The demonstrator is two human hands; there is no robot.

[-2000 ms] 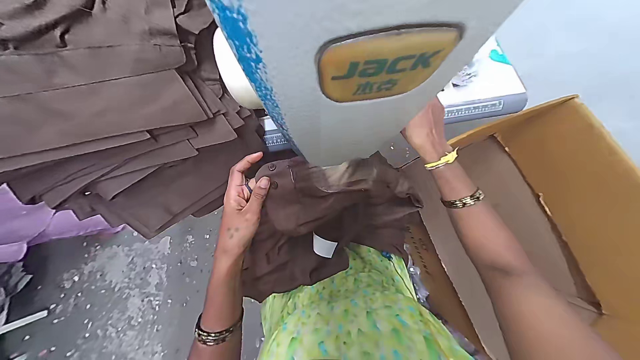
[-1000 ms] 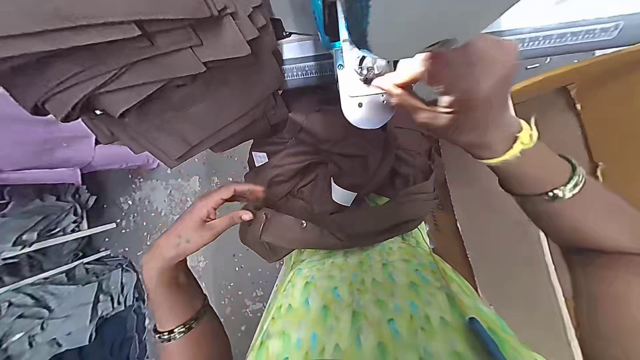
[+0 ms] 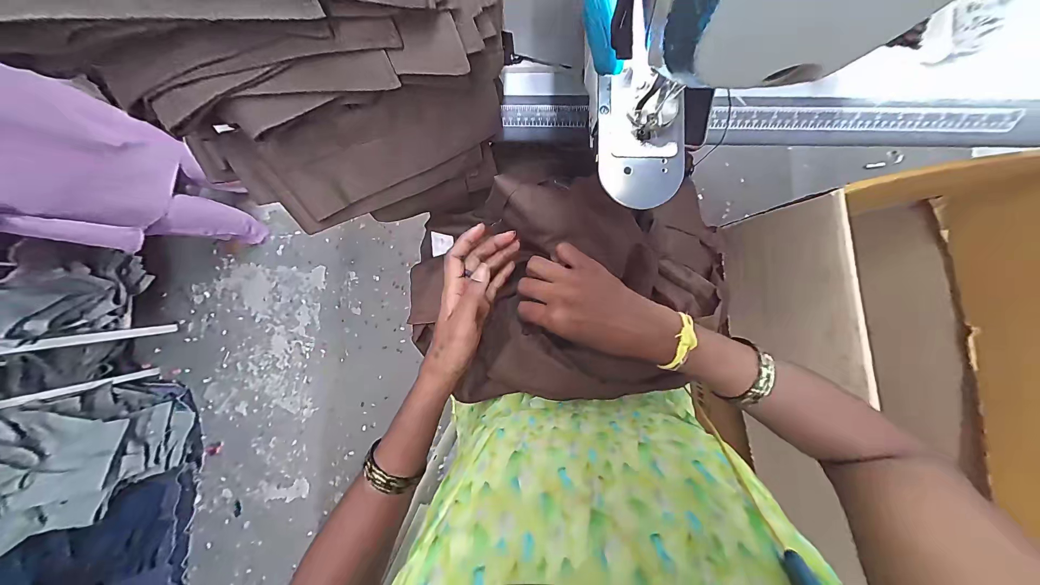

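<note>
A brown fabric garment (image 3: 561, 366) lies bunched over my lap, just below the arm of a sewing machine (image 3: 642, 175). My left hand (image 3: 471, 296) rests at the garment's left part, palm turned up and to the right, fingers partly spread. Close beside it, my right hand (image 3: 581, 301) lies over the cloth with its fingers curled; whether they pinch the fabric cannot be seen. The machine's presser foot (image 3: 646, 126) stands over its metal plate with no cloth between them. A white label (image 3: 441, 244) shows at the garment's left edge.
Stacked brown fabric pieces (image 3: 325, 122) hang at the upper left, near a person in purple clothing (image 3: 89, 171). Grey and dark cloth (image 3: 73, 455) lies at the lower left. An open cardboard box (image 3: 812, 268) stands at my right. A ruler strip (image 3: 861, 119) runs along the machine table.
My right hand has come down from the machine's needle area to the garment. My left hand is now close beside it, palm turned up.
</note>
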